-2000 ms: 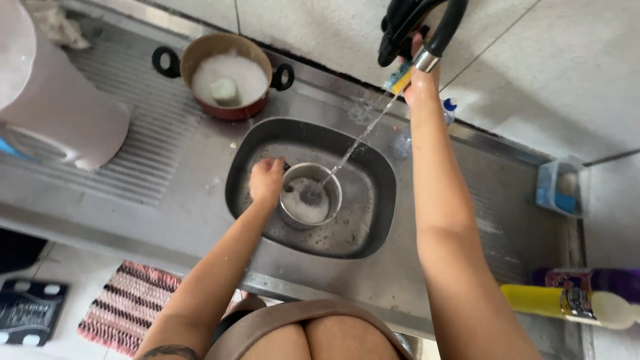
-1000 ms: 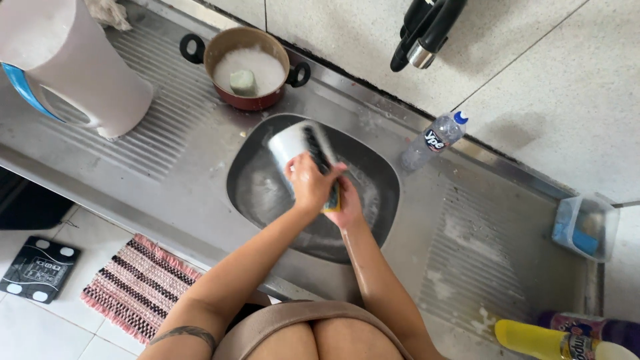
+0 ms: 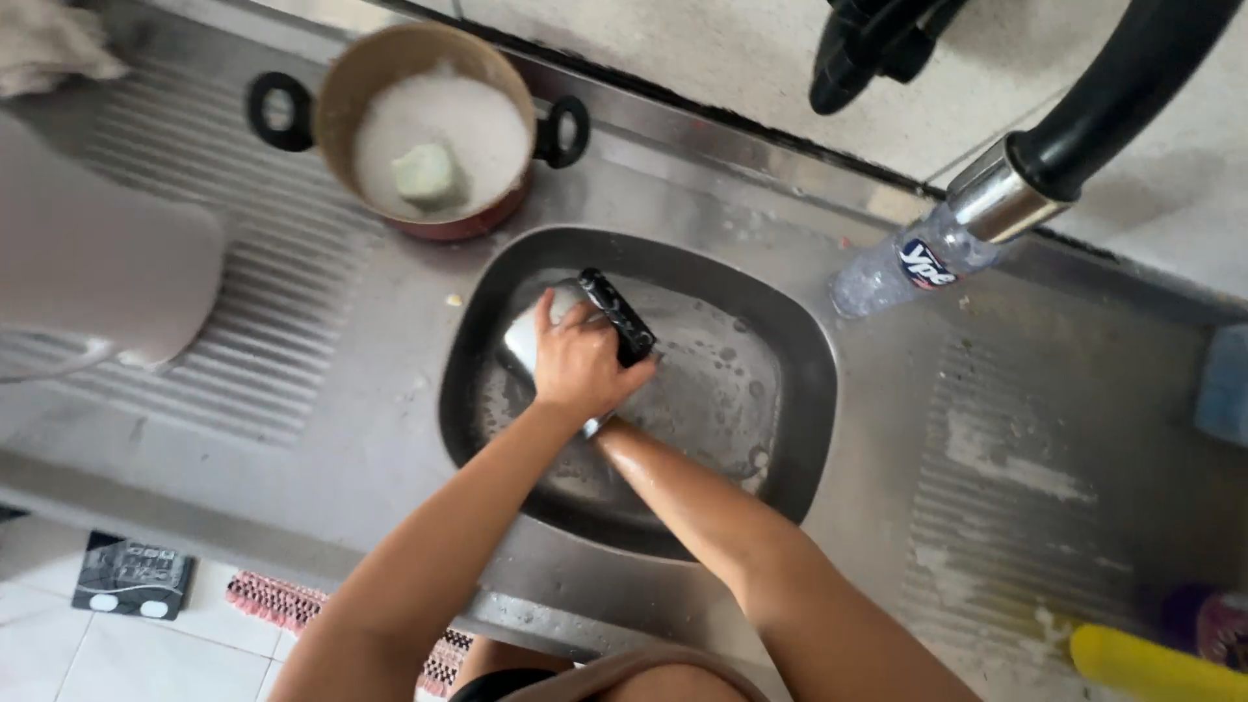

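In the sink basin (image 3: 702, 390), a metal mug or small pot (image 3: 525, 343) with a black handle (image 3: 618, 317) lies tilted. My left hand (image 3: 585, 366) grips its outside beside the handle, fingers spread over the wall. The right forearm reaches under the left wrist, and my right hand (image 3: 601, 425) is mostly hidden inside the pot's mouth; what it holds there cannot be seen.
Behind the basin at left stands a red pot (image 3: 458, 226) with suds and a pale block (image 3: 425, 174). A white plastic pitcher (image 3: 107, 253) is at the left. The black faucet (image 3: 1102, 107) overhangs a clear bottle (image 3: 892, 273) at right. A yellow bottle (image 3: 1150, 663) lies lower right.
Two seconds ago my right hand was up at the faucet with water running into the pot. By one second ago both hands were on the pot; now the right hand is inside it.
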